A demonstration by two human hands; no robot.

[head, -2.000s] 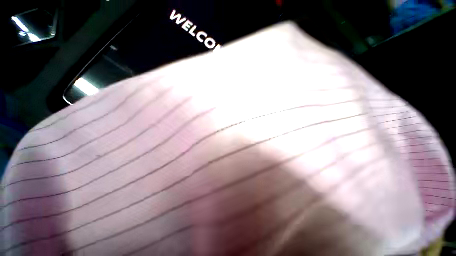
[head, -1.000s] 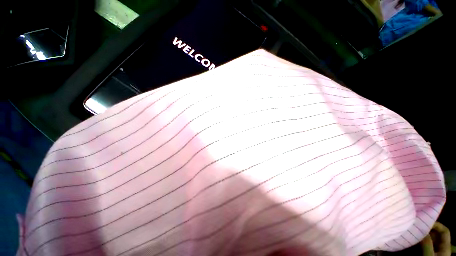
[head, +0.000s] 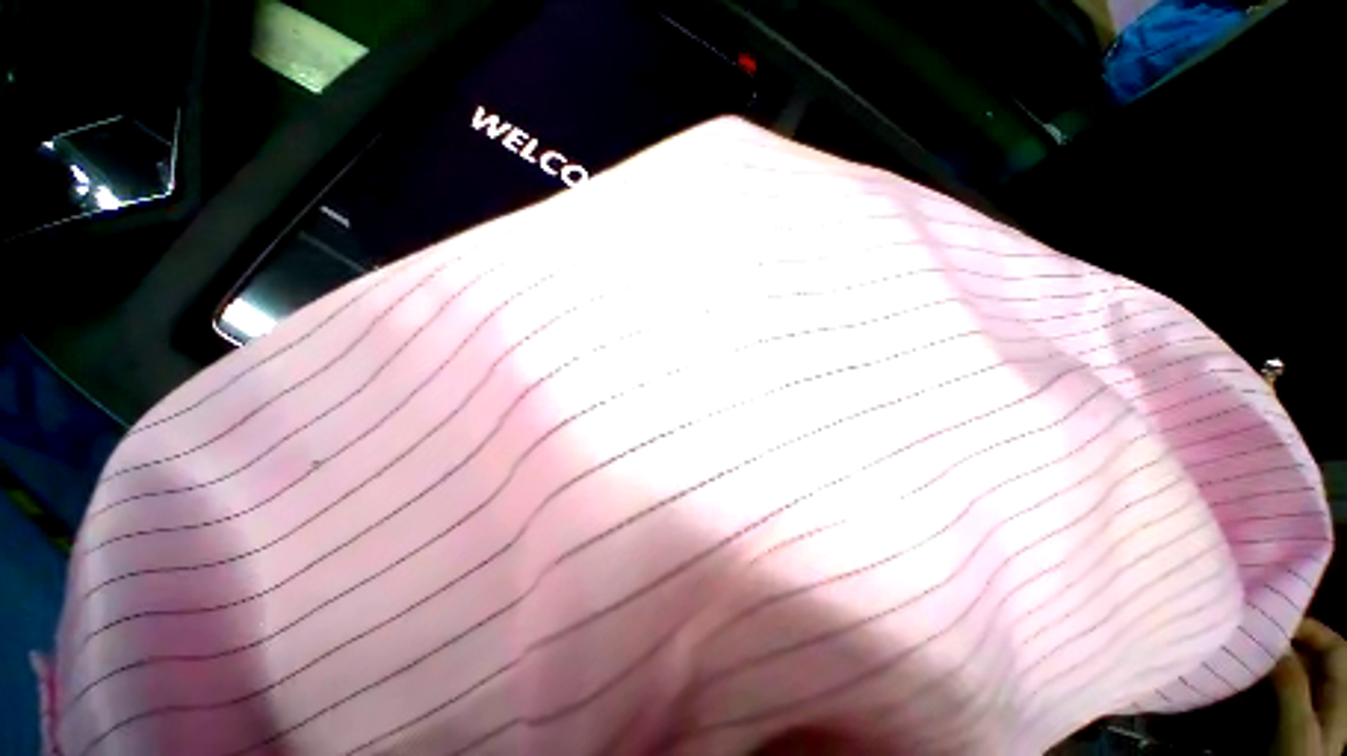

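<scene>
Pink striped smock cloth (head: 665,443) fills most of the view and hides much behind it. Above it a smartphone (head: 488,74) shows part of white WELCOME lettering on a dark screen, in a black tray (head: 104,318). A small red spot (head: 748,64) is near its top end. A few fingers, seemingly my right hand (head: 1307,691), show at the lower right edge, cut off by the frame; whether they hold anything is not visible. My left hand is not in view.
A dark glossy slab (head: 118,163) with bright reflections lies at the upper left. A pale green strip (head: 310,45) is near the top. At the upper right, blue cloth (head: 1174,42) shows beside a bit of skin. A blue surface (head: 37,443) is at the left edge.
The smock covers slightly less of the tray area than two seconds ago. The phone appears lower than at first. Fingers now show at the lower right, where they were barely visible at first.
</scene>
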